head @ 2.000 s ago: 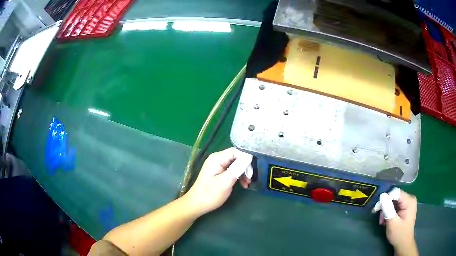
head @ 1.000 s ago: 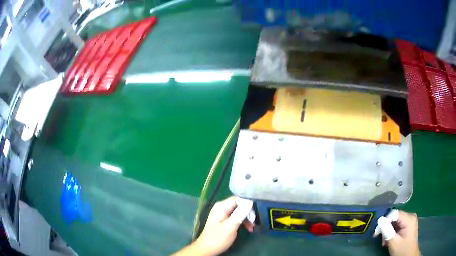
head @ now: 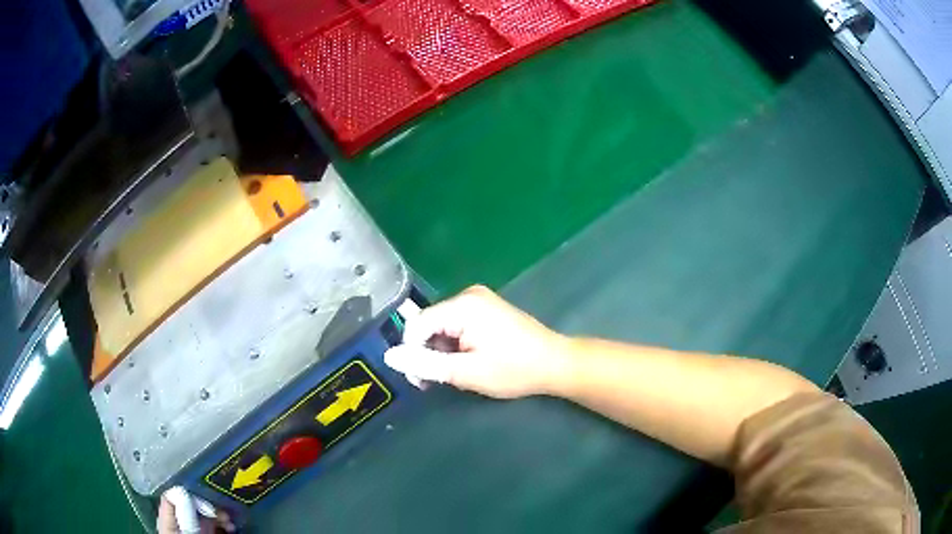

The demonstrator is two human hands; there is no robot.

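Observation:
The press base (head: 391,349) has a black-and-yellow label with two arrows and a red round button (head: 300,452). My right hand (head: 480,344), with white finger cots, touches the right side of the base, fingers apart. My left hand (head: 193,513), also with white cots, is at the base's left corner, cut off by the bottom edge. The grey press bed (head: 282,282) carries a yellow-tan fixture (head: 172,250) on an orange base. The dark upper plate (head: 104,172) is above and behind the fixture and hides part of it. No part shows on the visible fixture.
A red mesh-textured tray (head: 418,57) lies behind and right of the press. The bench (head: 626,250) has a glossy green surface and a duller green front mat. A grey panel (head: 903,313) stands beyond the bench's right edge. A white container (head: 141,21) is at the top left.
The view has swung to the right, so the press now sits at the left, tilted. The left-hand tray has left the picture. Both hands remain at the sides of the base.

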